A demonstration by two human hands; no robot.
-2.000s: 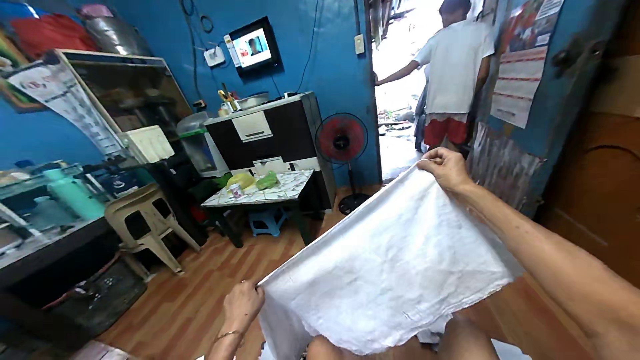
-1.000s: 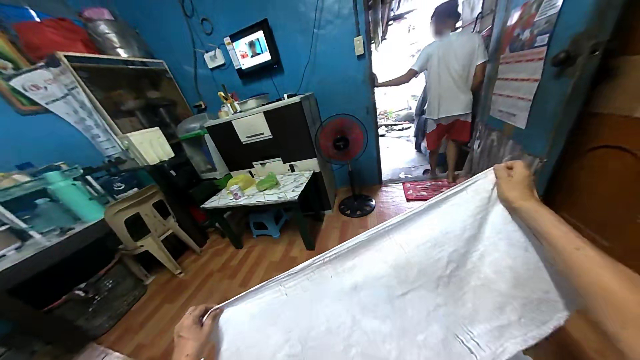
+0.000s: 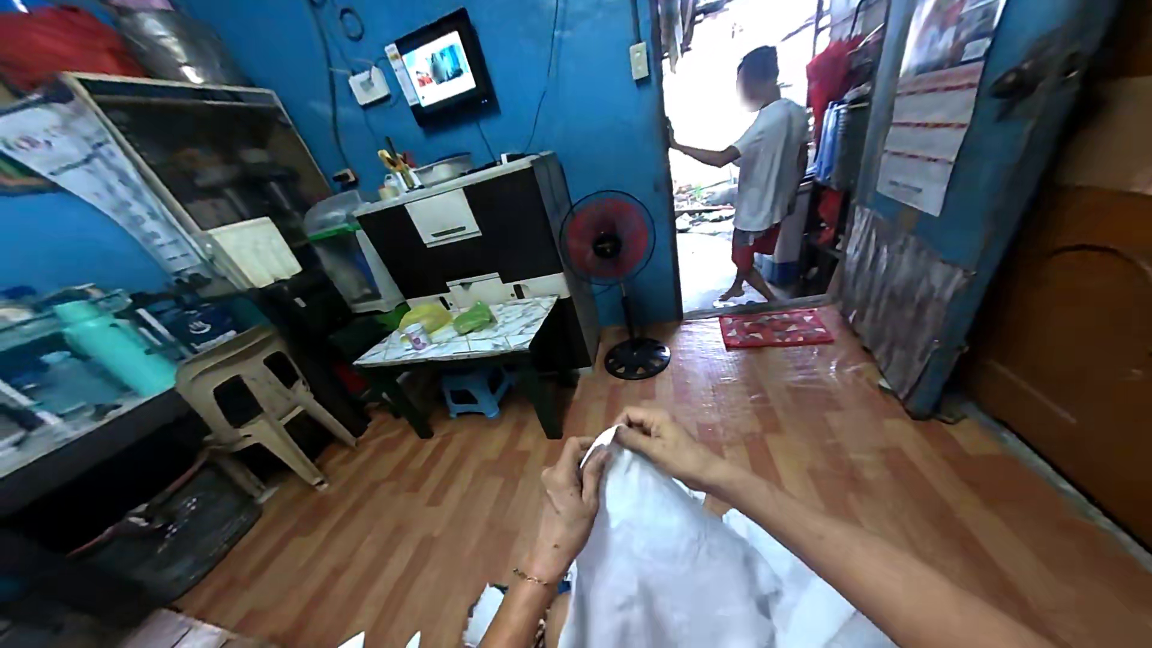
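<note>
A white cloth (image 3: 666, 540) hangs in folds from both of my hands, low in the middle of the view. My left hand (image 3: 571, 481), with a thin bracelet at the wrist, pinches one part of its top edge. Right beside it, my right hand (image 3: 661, 441) grips the same edge between thumb and fingers, and the two hands nearly touch. The cloth's lower part runs out of the frame. More white fabric (image 3: 801, 585) lies behind it at the right, partly hidden by my right forearm.
A small marble-patterned table (image 3: 504, 335) with plastic bags stands ahead, a blue stool (image 3: 477, 391) under it. Beside it is a standing fan (image 3: 607, 247). A beige plastic chair (image 3: 261, 396) is at the left. A person (image 3: 769, 171) is in the doorway, beyond a red mat (image 3: 776, 328).
My hands, wide apart with the cloth stretched between them, have come together, and the cloth now hangs folded. The person in the doorway has turned sideways and stands farther out.
</note>
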